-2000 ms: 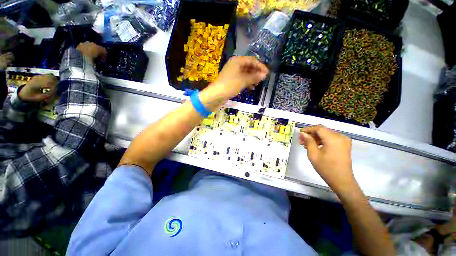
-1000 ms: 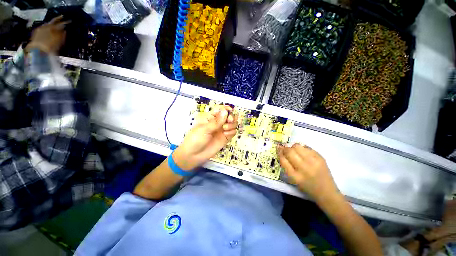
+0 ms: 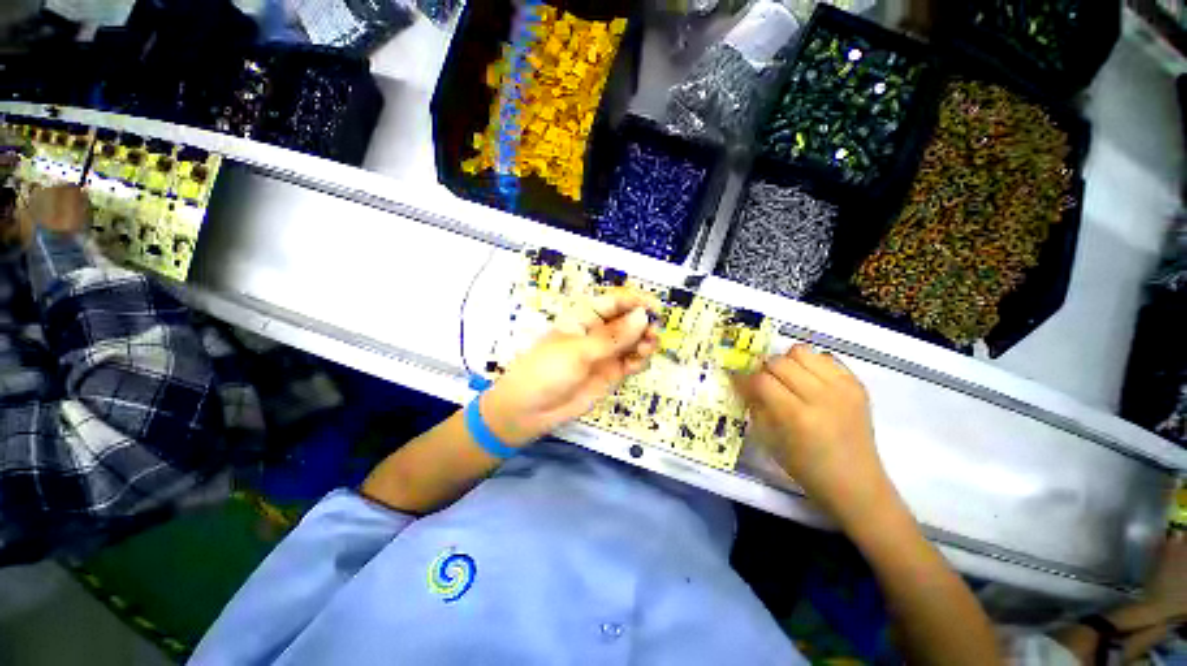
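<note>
A cream-yellow circuit board panel (image 3: 677, 397) lies on the pale metal rail in front of me, with dark and yellow parts along its far edge. My left hand (image 3: 573, 364), with a blue wrist strap (image 3: 487, 426), is over the panel's left and middle part. Its thumb and fingers are pinched together near the far row of parts; a small dark thing shows at the fingertips, too small to name. My right hand (image 3: 814, 416) is at the panel's right edge, fingers curled together; whether it holds anything is hidden.
Beyond the rail (image 3: 989, 455) stand black bins of yellow blocks (image 3: 566, 104), blue-violet parts (image 3: 651, 195), grey parts (image 3: 778, 237), dark green parts (image 3: 846, 104) and brown-green rings (image 3: 976, 215). At left, a person in a plaid sleeve (image 3: 91, 351) sits by another panel (image 3: 150, 202).
My left hand has come back from above the bins to the panel, then shifted slightly right. My right hand has moved in to the panel's right edge. The neighbour's hand has moved down from the bins.
</note>
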